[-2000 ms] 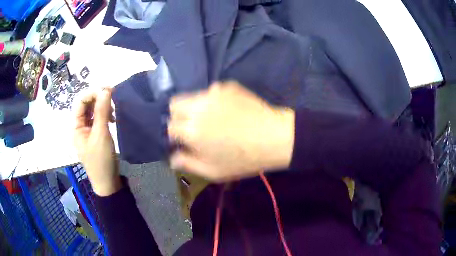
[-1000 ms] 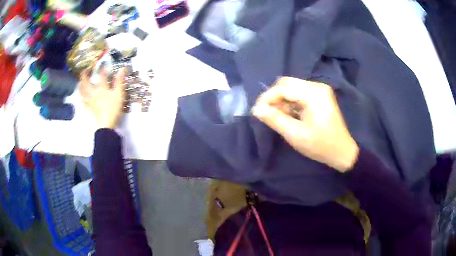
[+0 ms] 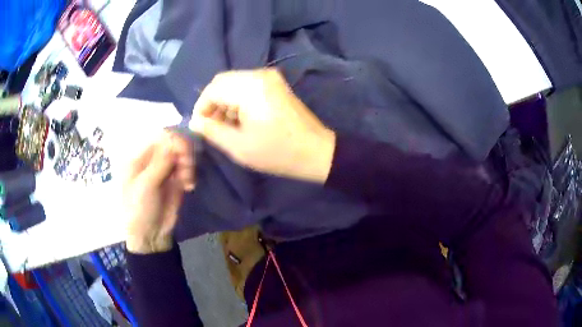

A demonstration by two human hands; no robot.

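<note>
The dark navy-grey coat (image 3: 395, 57) lies over the table and the lap, with shiny grey lining (image 3: 145, 45) showing at the upper left. My right hand (image 3: 261, 124) is over the coat, thumb and forefinger pinched together; a needle between them cannot be made out. My left hand (image 3: 159, 185) is blurred, at the coat's left edge just below the right fingertips, fingers curled. Whether it holds a snap or cloth is not clear. Small silvery snap halves (image 3: 83, 161) lie in a pile on the white table.
The notions tin (image 3: 32, 135) and dark thread cones (image 3: 24, 214) are at the left. A phone (image 3: 86, 35) and blue plastic bag (image 3: 25, 29) are at the upper left. Dark square pieces (image 3: 64, 121) lie above the pile. Blue mesh crates (image 3: 64, 287) stand below the table edge.
My left hand has come back from the snap pile to the coat's edge, near my right fingertips. My right hand stays pinched over the coat. The view has shifted.
</note>
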